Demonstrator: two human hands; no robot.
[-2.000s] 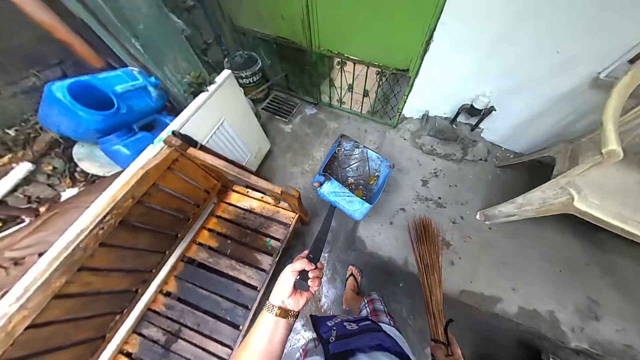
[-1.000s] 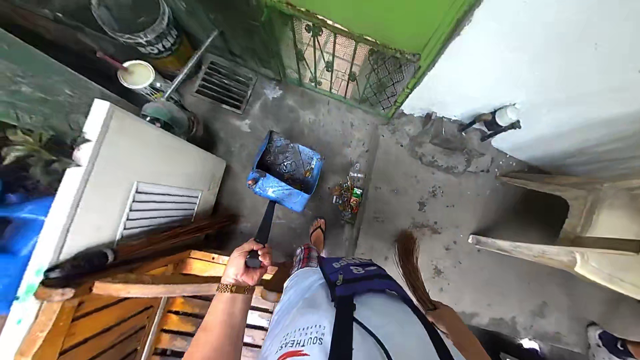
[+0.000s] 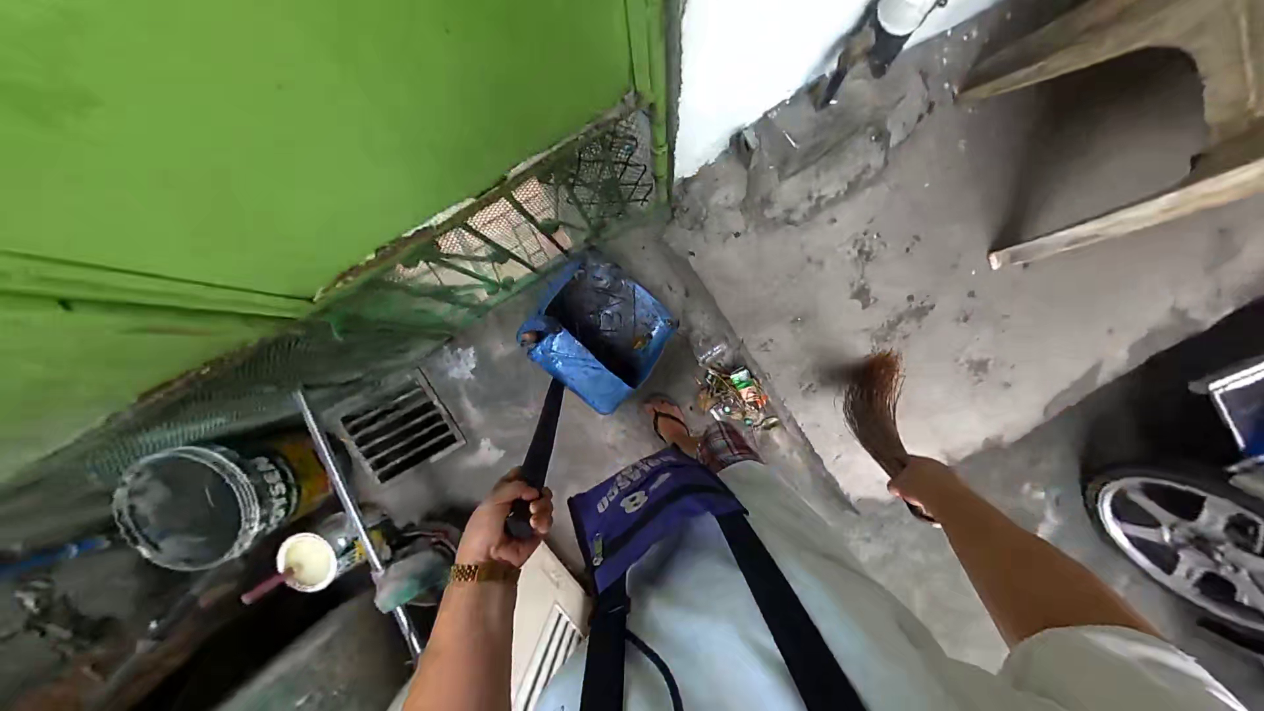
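Note:
My left hand (image 3: 507,521) is closed round the black handle (image 3: 542,449) of a dustpan cut from a blue plastic container (image 3: 599,334). Its open side faces up, and a few scraps lie inside. My right hand (image 3: 926,485) grips a stick broom (image 3: 875,407) by its bound end, with the bristles pointing away from me over the concrete. Between the two, beside my sandalled foot (image 3: 671,423), lies a small heap of litter (image 3: 736,397) with leaves and wrappers. The broom and the dustpan are both apart from the heap.
A green gate (image 3: 296,128) with mesh stands ahead, next to a white wall (image 3: 750,69). At left are a floor drain grate (image 3: 402,427), a large bucket (image 3: 188,508) and a paint can (image 3: 307,562). At right are a plastic chair (image 3: 1136,212) and a car wheel (image 3: 1185,538).
The view has swung strongly. The litter heap, not seen two seconds ago, shows beside the dustpan since the middle frame. Both hands keep their holds.

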